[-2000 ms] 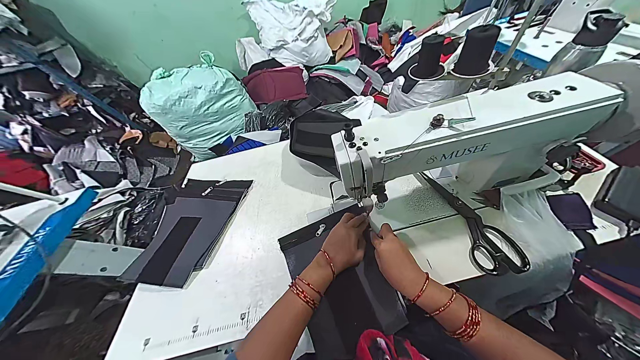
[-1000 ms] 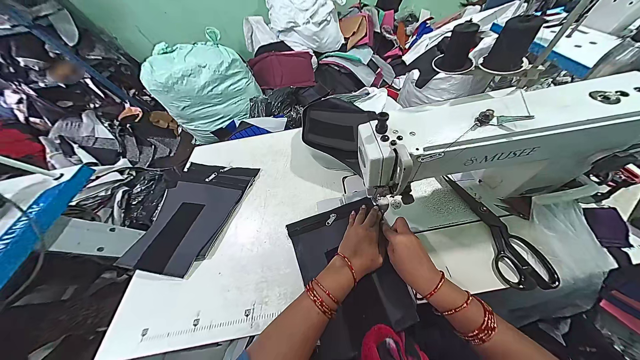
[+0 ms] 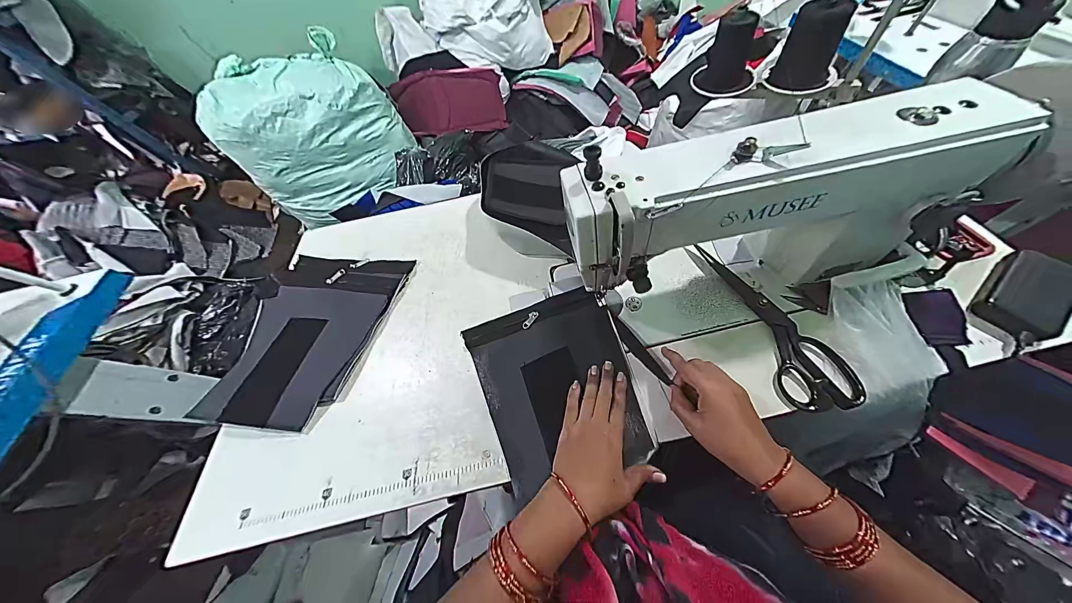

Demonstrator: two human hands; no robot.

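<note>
A dark grey fabric panel (image 3: pixel 502 368) with a zipper along its top edge lies at the sewing machine (image 3: pixel 804 193), its upper right corner under the needle area. My left hand (image 3: pixel 596 452) rests flat on the panel, fingers a little apart, over its black patch. Between the thumb and fingers of my right hand (image 3: pixel 720 410) is a narrow black strip (image 3: pixel 641 352), which runs from the needle area along the panel's right edge. More zippered grey panels (image 3: pixel 289 343) lie stacked at the left of the white table (image 3: pixel 419 368).
Large black-handled scissors (image 3: pixel 787 335) lie on the machine bed, right of my right hand. A dark curved piece (image 3: pixel 532 193) stands behind the machine head. Black thread cones (image 3: pixel 796 50) stand behind the arm. A pale green sack (image 3: pixel 306 126) and fabric heaps (image 3: pixel 452 96) lie beyond the table.
Both hands have moved back from the needle area toward me. My left hand now lies flat lower on the panel; my right hand has moved out to the right with the black strip.
</note>
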